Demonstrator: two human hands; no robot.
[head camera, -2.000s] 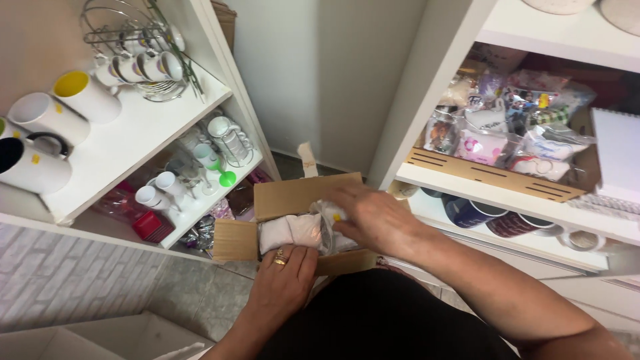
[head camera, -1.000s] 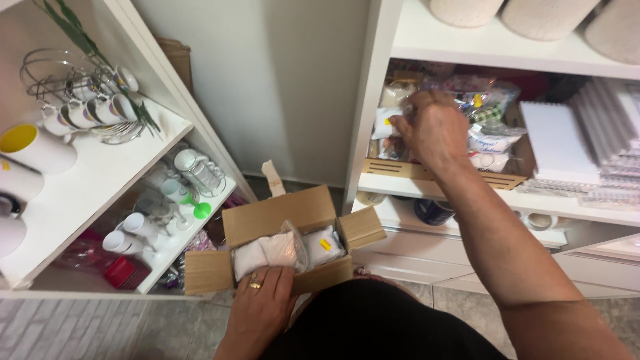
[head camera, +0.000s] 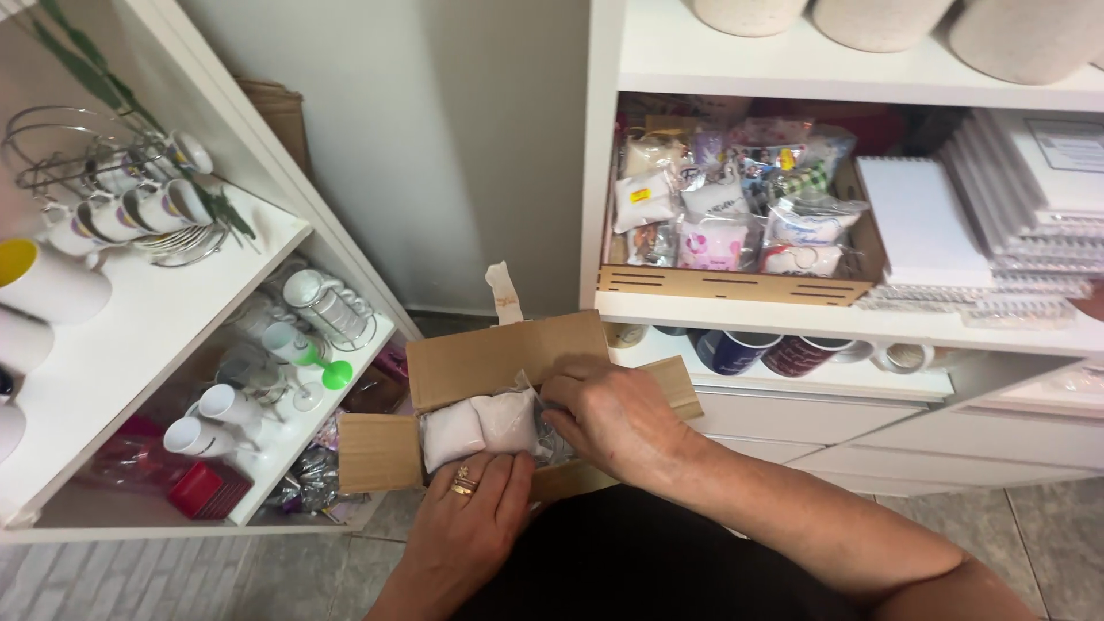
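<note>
An open cardboard box stands low in front of me with its flaps spread. White pouches in clear plastic lie side by side in it. My left hand rests over the box's near edge, fingertips touching the pouches; whether it grips one or the box wall is hard to tell. My right hand reaches into the right part of the box, fingers bent beside clear plastic; its fingertips are partly hidden. On the right shelf, a wooden tray holds several small bagged items, one white with a yellow sticker.
Spiral notebooks are stacked right of the tray, with mugs on the shelf below. The left shelving unit carries cups on a wire rack, white mugs, small glasses and a red container. A grey wall stands between the units.
My right hand was at the tray on the right shelf a second ago and is now inside the cardboard box. My left hand has stayed at the box's near side.
</note>
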